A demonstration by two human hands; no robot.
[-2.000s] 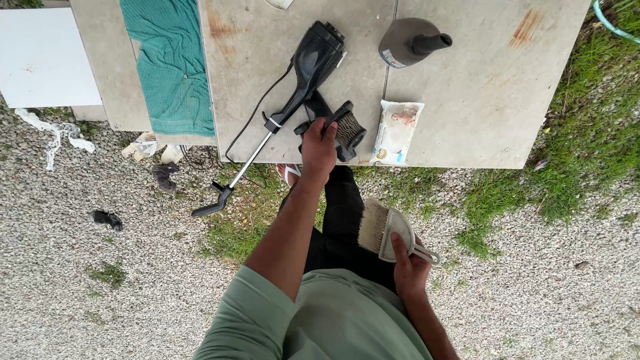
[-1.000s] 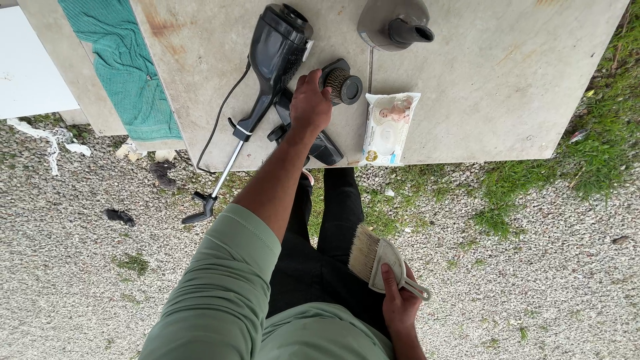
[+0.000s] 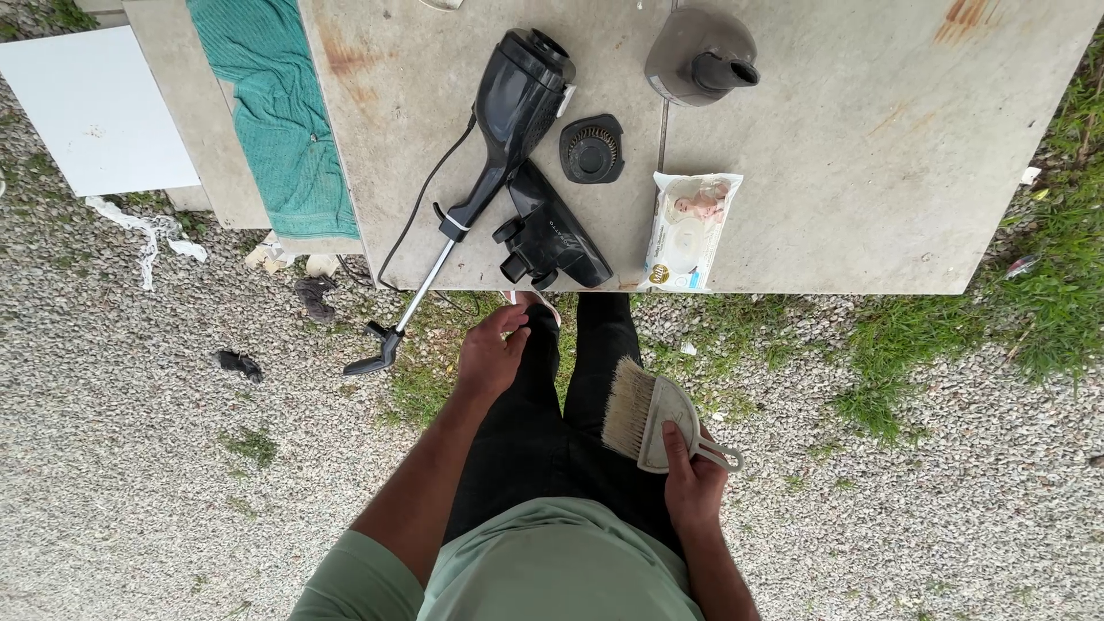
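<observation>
My right hand [image 3: 697,483] grips a small hand brush [image 3: 662,416] with pale bristles by its handle, over my lap. My left hand [image 3: 492,354] holds nothing and hovers before the table edge, fingers loosely curled and apart. On the concrete table lie a black stick vacuum body [image 3: 516,103] with a metal tube, a black floor nozzle [image 3: 556,226], and a round filter part [image 3: 592,149] standing apart to the right of the vacuum body. Nearer the edge rests a pack of wipes [image 3: 690,231]. Behind it sits a dark translucent dust container [image 3: 703,59] with a spout.
A teal towel [image 3: 276,129] lies on the left over a lower slab. Beside it is a white board [image 3: 99,112]. The vacuum's handle [image 3: 375,355] juts past the table edge. Gravel [image 3: 155,483] and grass patches [image 3: 888,371] surround the table; a black rag [image 3: 239,365] lies on the gravel.
My left hand has let go of the filter part, now on the table, and has drawn back toward my body. The brush remains in my right hand.
</observation>
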